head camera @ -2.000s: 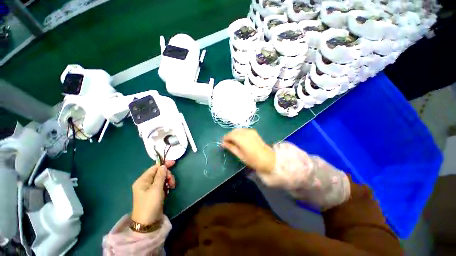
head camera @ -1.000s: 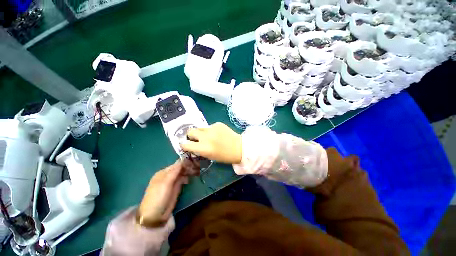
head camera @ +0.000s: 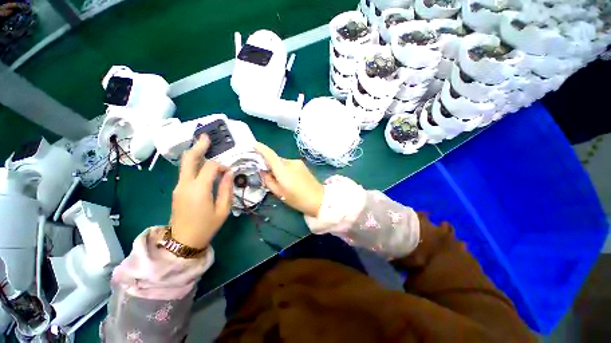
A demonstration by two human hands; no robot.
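A white camera head housing lies on the green bench in front of me, its black lens panel facing up and its round opening towards me. My left hand is on its left side, with fingers on the lens panel and at the opening's rim. My right hand grips the right side of the opening. A small dark round part with a silvery part beside it shows inside the opening. Thin red and black wire leads hang from the opening onto the bench.
Two more camera heads lie behind. A white stringy bundle sits right of the work. Stacked base covers stand at back right. Joined camera units are heaped at left. A blue bin is at right.
My left hand has moved from the wires up onto the housing and lens panel. My right hand has come from the bench to the opening's right side. The wires now hang loose.
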